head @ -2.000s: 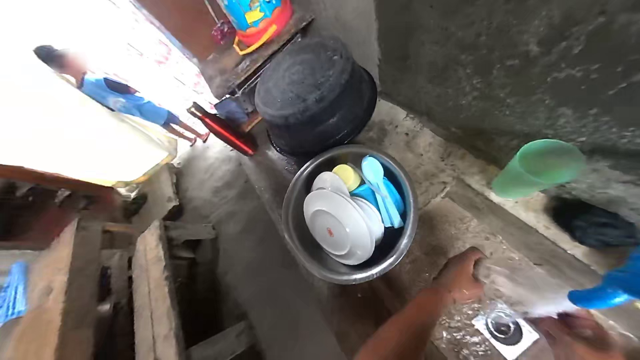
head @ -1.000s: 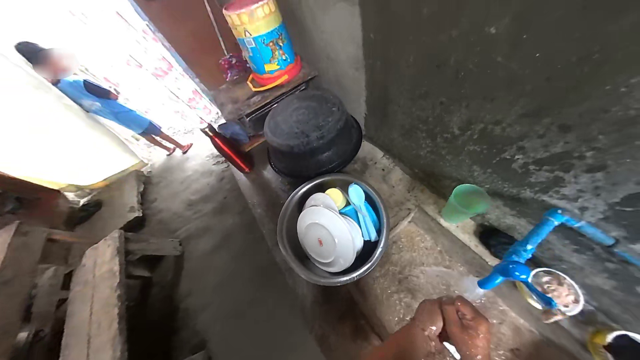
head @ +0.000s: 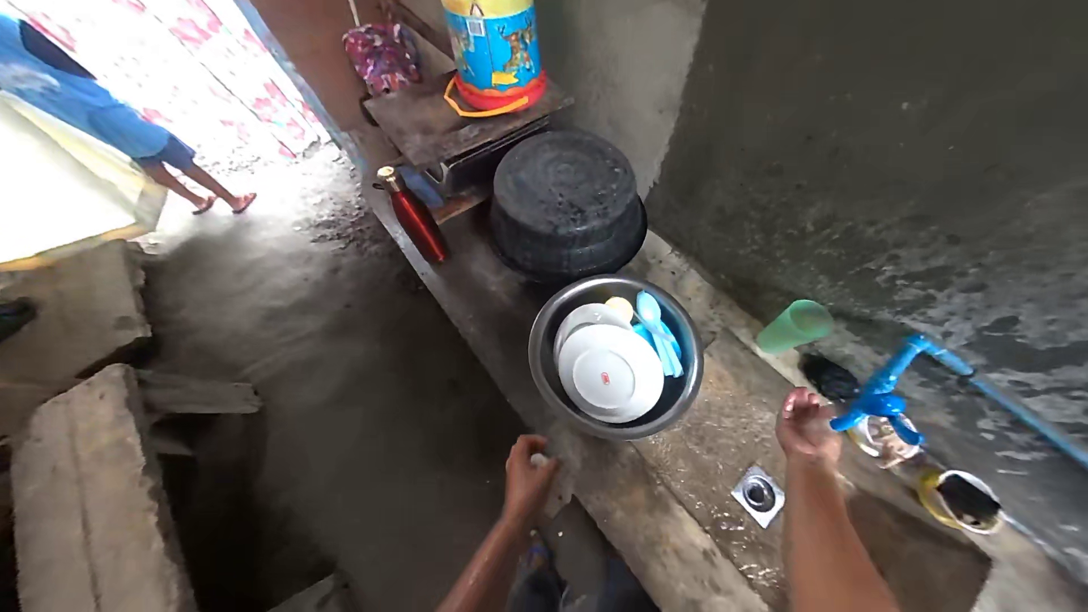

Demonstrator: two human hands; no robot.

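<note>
My right hand (head: 807,425) is beside the spout of a blue plastic faucet (head: 884,404), its fingers curled; whether it grips anything cannot be told. My left hand (head: 530,476) is over the ledge's edge, below a metal basin (head: 541,374), with a small whitish thing at its curled fingers. White plates (head: 608,374) and light blue spoons (head: 661,336) lie in the basin, with a yellow item (head: 620,308) behind them. A square floor drain (head: 758,496) is set in the wet concrete left of my right forearm.
An upturned black tub (head: 568,204) stands behind the basin, near a red bottle (head: 415,217) and a colourful container (head: 497,51) on a wooden stand. A green cup (head: 795,326), a dark bundle (head: 829,376) and small tubs (head: 960,501) line the wall. A person (head: 110,110) stands far left.
My hands were together under the faucet's running water one second ago. They are now apart, the left one nearer the ledge's edge and the right one by the spout. No stream shows now.
</note>
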